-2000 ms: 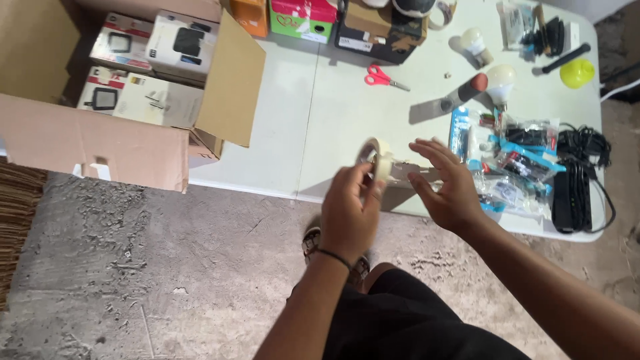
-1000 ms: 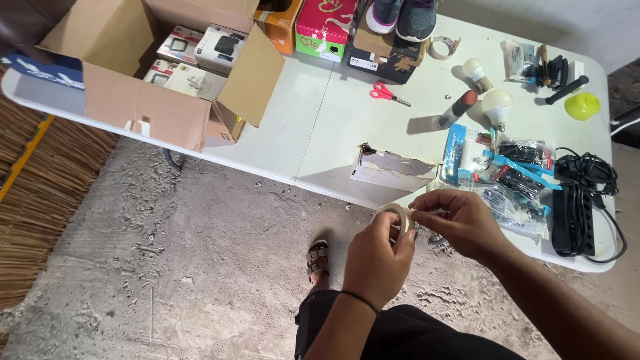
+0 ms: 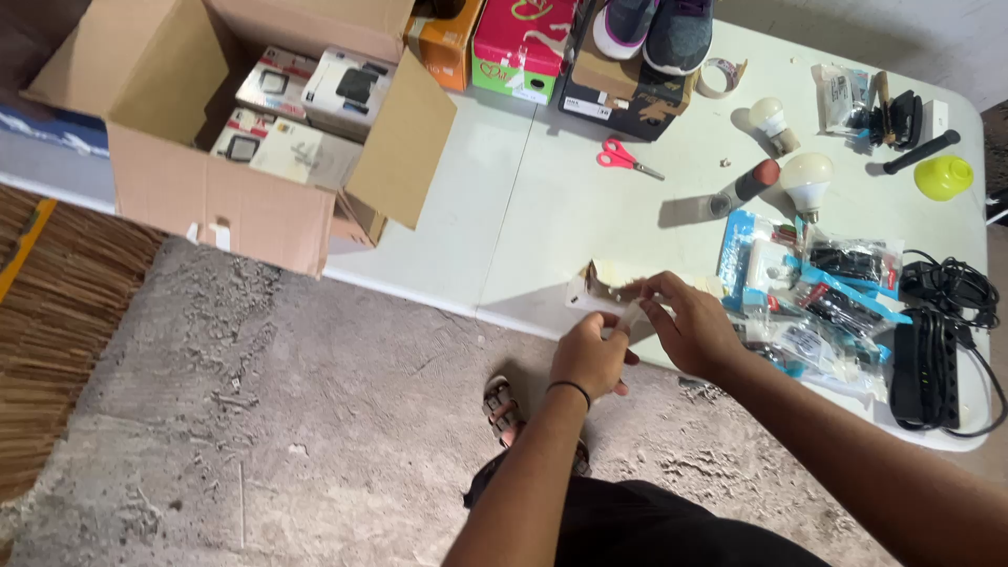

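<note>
My left hand (image 3: 592,354), with a dark band at its wrist, is closed around a roll of pale tape (image 3: 630,316) near the table's front edge. Most of the roll is hidden by the fingers. My right hand (image 3: 687,323) pinches the tape's end between thumb and fingertips, close to the left hand. Just behind both hands, a long white carton (image 3: 583,298) with a torn, ragged top lies on the white table (image 3: 441,272); the right hand covers part of it.
An open cardboard box (image 3: 220,209) holds several small boxes at the left. Pink-handled scissors (image 3: 617,155), a bulb (image 3: 807,179), a second tape roll (image 3: 718,77) and shoe boxes (image 3: 524,47) lie farther back. Bagged items (image 3: 846,303) and a power strip (image 3: 917,370) are at the right.
Two seconds ago the roll showed upright in my left hand, with my right hand apart from it and its fingers spread. Now the right fingers pinch the tape beside the left hand.
</note>
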